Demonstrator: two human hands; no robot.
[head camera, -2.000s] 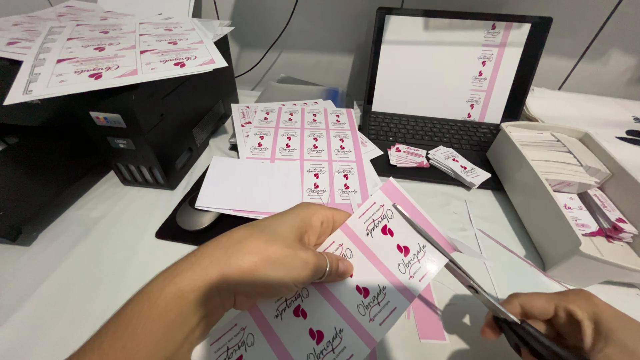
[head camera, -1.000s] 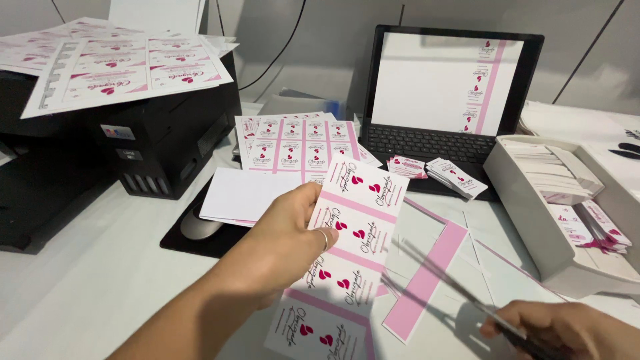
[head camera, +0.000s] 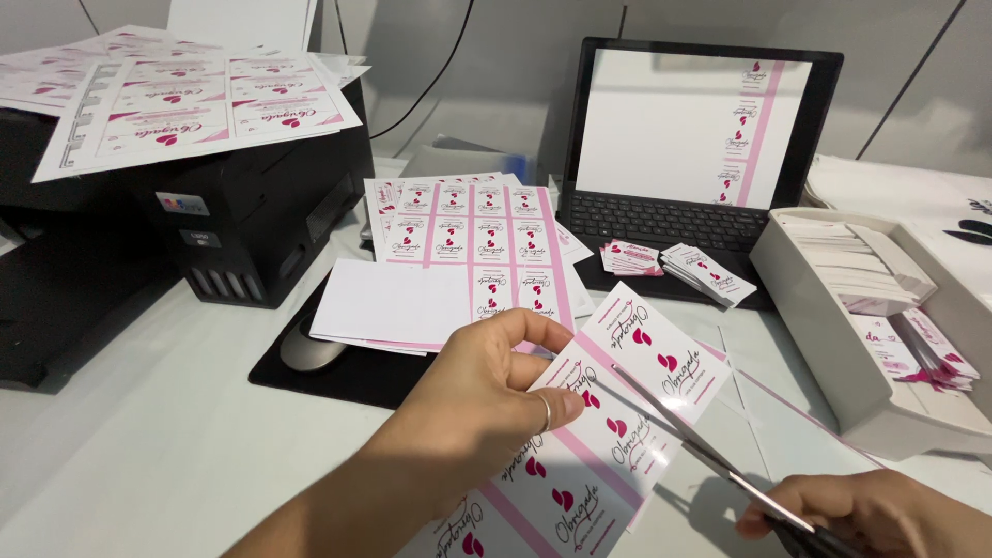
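Observation:
My left hand (head camera: 504, 387), with a ring on one finger, grips a printed card strip (head camera: 593, 473) between thumb and fingers. The strip carries white cards with magenta hearts and script, divided by pink bands, and runs tilted from lower left to upper right. My right hand (head camera: 860, 511) is shut on the handles of metal scissors (head camera: 721, 461) at the lower right. Their blades lie across the strip near a pink band below its top card. The handles are partly hidden by my fingers and the frame edge.
Behind my left hand lie printed sheets (head camera: 457, 225), blank paper (head camera: 395, 302) and a mouse (head camera: 310, 353) on a black pad. A laptop (head camera: 666, 225) bears small card stacks (head camera: 707, 273). An open box (head camera: 821, 349) of cards stands right. A printer (head camera: 256, 209) with sheets on top stands left.
The scissors have moved from beside the strip onto it. My left hand has tilted the strip to the right. The loose pink-edged offcut seen on the table earlier is now mostly hidden behind the strip.

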